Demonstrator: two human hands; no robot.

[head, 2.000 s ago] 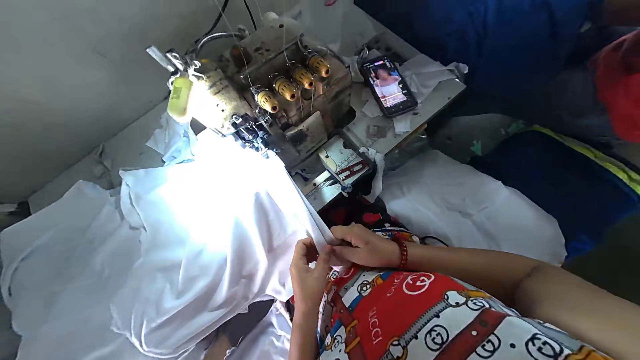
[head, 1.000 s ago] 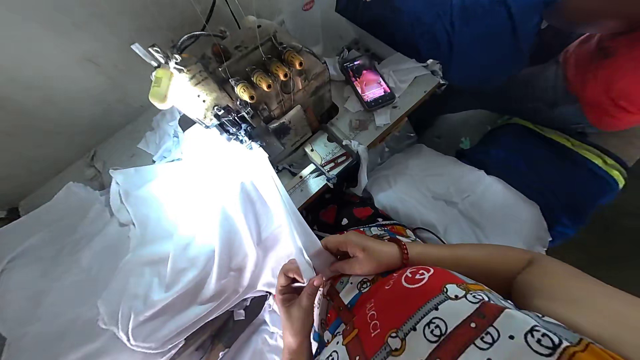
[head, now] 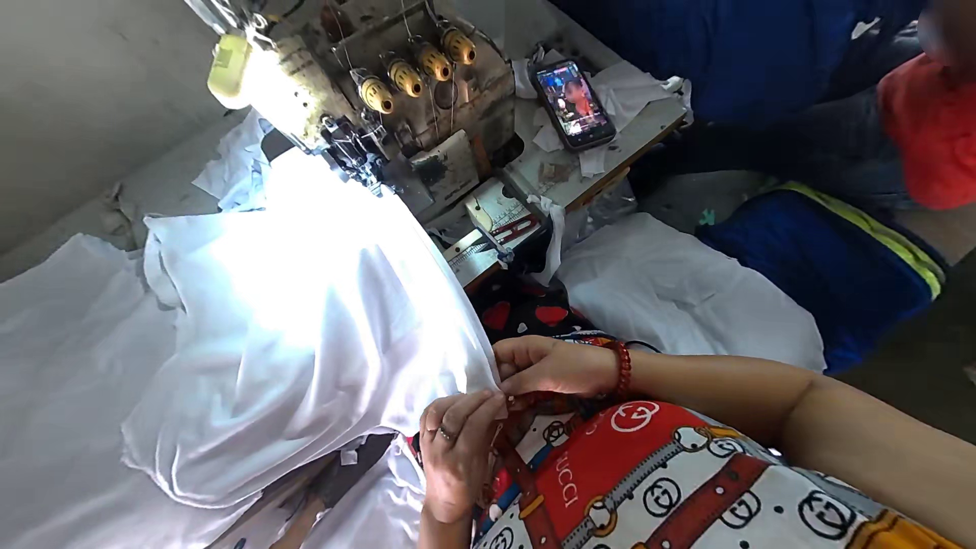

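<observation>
White fabric (head: 328,328) spreads from under the needle area of an overlock sewing machine (head: 427,99) down toward my lap, brightly lit by the machine lamp. My left hand (head: 461,442), with a ring on one finger, pinches the near edge of the cloth. Close beside it, my right hand (head: 560,367), a red beaded bracelet at its wrist, also grips the edge between thumb and fingers. The fingertips of both hands nearly meet. The fabric's edge runs in a taut line from the machine to my hands.
Thread snips (head: 512,231) lie on the machine table (head: 640,133), near a lit phone (head: 573,104) and fabric scraps. White cloth (head: 686,297) is heaped right of my lap, beside a blue fabric bundle (head: 823,267) with a yellow stripe. Another person in red and blue is at the upper right.
Both hands stay at the fabric's edge near my lap. My left hand's fingers have shifted and now lie more flatly over the edge. The phone's picture has changed.
</observation>
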